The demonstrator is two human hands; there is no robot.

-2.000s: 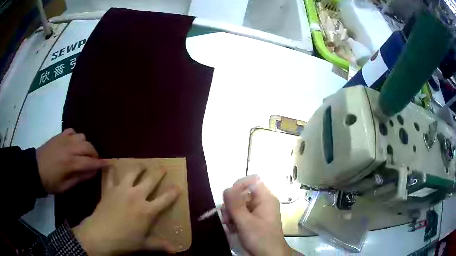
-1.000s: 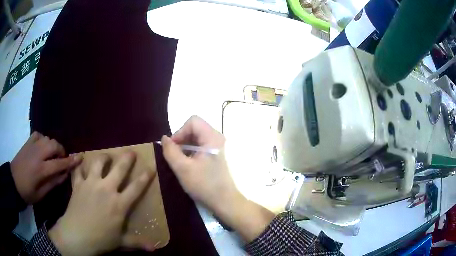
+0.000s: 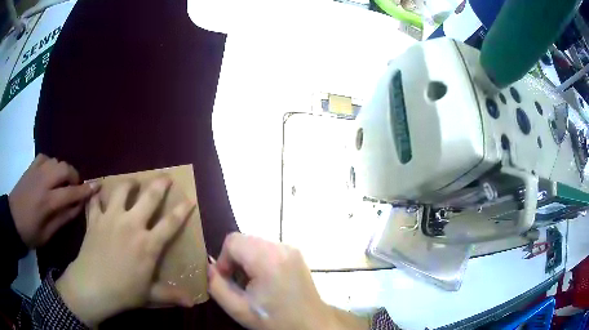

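Note:
A dark maroon cut panel (image 3: 129, 97) lies flat on the table, with a curved notch at its upper right edge. A tan card template (image 3: 186, 248) lies on its lower part, with small marks near the bottom. My left hand (image 3: 123, 248) is spread flat on the card, fingers apart. My right hand (image 3: 268, 277) holds a thin whitish marking pen (image 3: 211, 260), mostly hidden by the fingers. Its tip is at the card's right edge, near the lower right corner.
Another person's hand (image 3: 48, 200), in a dark sleeve, touches the card's upper left corner. The cream sewing machine head (image 3: 426, 122) stands at the right, with a green thread cone (image 3: 526, 42) above. A clear plastic box (image 3: 423, 248) lies below the needle. Blue and red items show lower right.
My right hand has moved from the card's upper right corner down along its right side, with the pen. My left hand stays on the card. The view has shifted slightly.

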